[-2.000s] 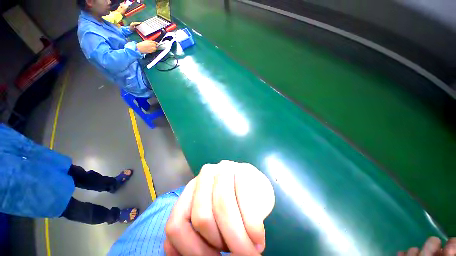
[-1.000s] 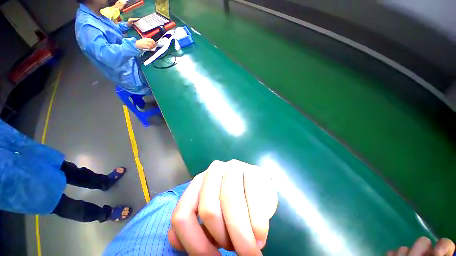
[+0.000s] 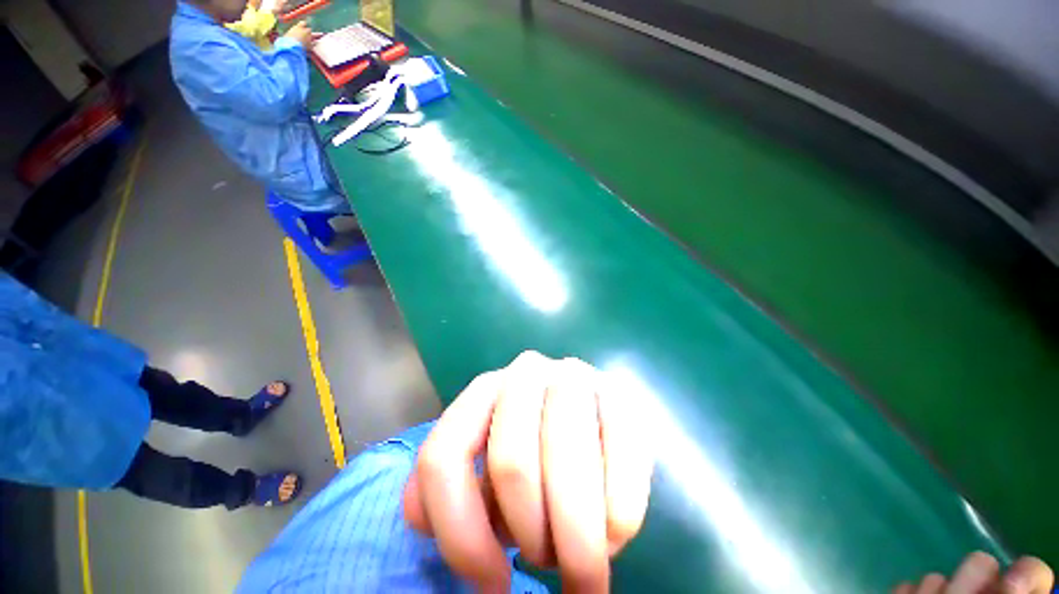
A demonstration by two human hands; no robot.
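My left hand [image 3: 532, 470] is large in the lower middle, in a light blue sleeve with dark lines [image 3: 348, 528]. Its fingers are curled in towards the palm, with the back of the fingers facing the camera. No object shows in it, and the palm is hidden. My right hand [image 3: 973, 577] is cut off by the bottom right corner. Only some fingers show, at the edge of the green bench [image 3: 465, 279], and what they may hold cannot be seen.
A laptop [image 3: 352, 46] on a red-orange tray [image 3: 337, 74], white straps [image 3: 374, 114], a blue box [image 3: 427, 81] and a black cable lie at the far bench end. A person in blue [image 3: 250, 104] sits there on a blue stool [image 3: 329, 253]. Another person [image 3: 70, 400] stands at left.
My left hand has shifted slightly right and up, its fingers still curled. The seated person's hand has moved from the white straps towards the laptop. My right hand has barely moved.
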